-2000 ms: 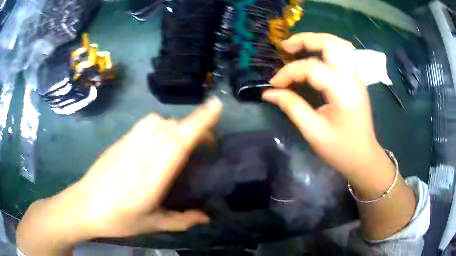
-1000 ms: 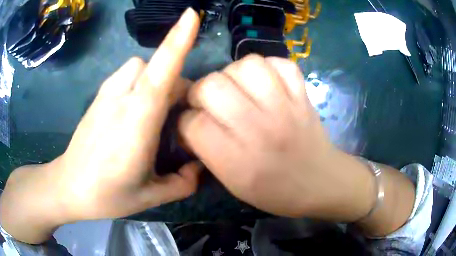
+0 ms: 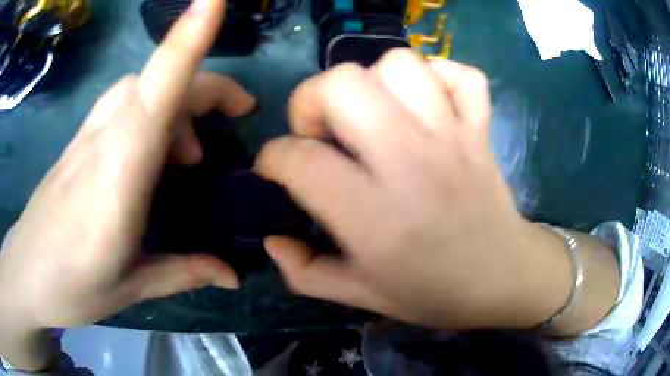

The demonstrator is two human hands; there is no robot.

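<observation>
The dark fixture (image 3: 239, 209) lies low in front of me, with a faint thin edge line across its middle. My left hand (image 3: 95, 198) is around its left part, thumb on the near side and fingers on the far side, index finger pointing away. My right hand (image 3: 411, 198) is over its right part, fingers curled and thumb at the near side. Whether a thin piece is between the right fingertips is hidden. Both hands are somewhat blurred. A stack of modules with teal tabs (image 3: 364, 48) and orange tails lies beyond the right hand.
A stack of black pieces (image 3: 235, 33) is at the top, left of centre. Loose modules (image 3: 26, 66) with gold tails are top left. A white cloth or paper (image 3: 558, 28) and a thin dark tool (image 3: 604, 79) are upper right. Shiny clear film (image 3: 514, 150) is right of my right hand.
My right hand has come from the tabbed stack down to the fixture, and its fingers have since spread slightly. The view has shifted, so the stacks sit higher. My left hand remains around the fixture.
</observation>
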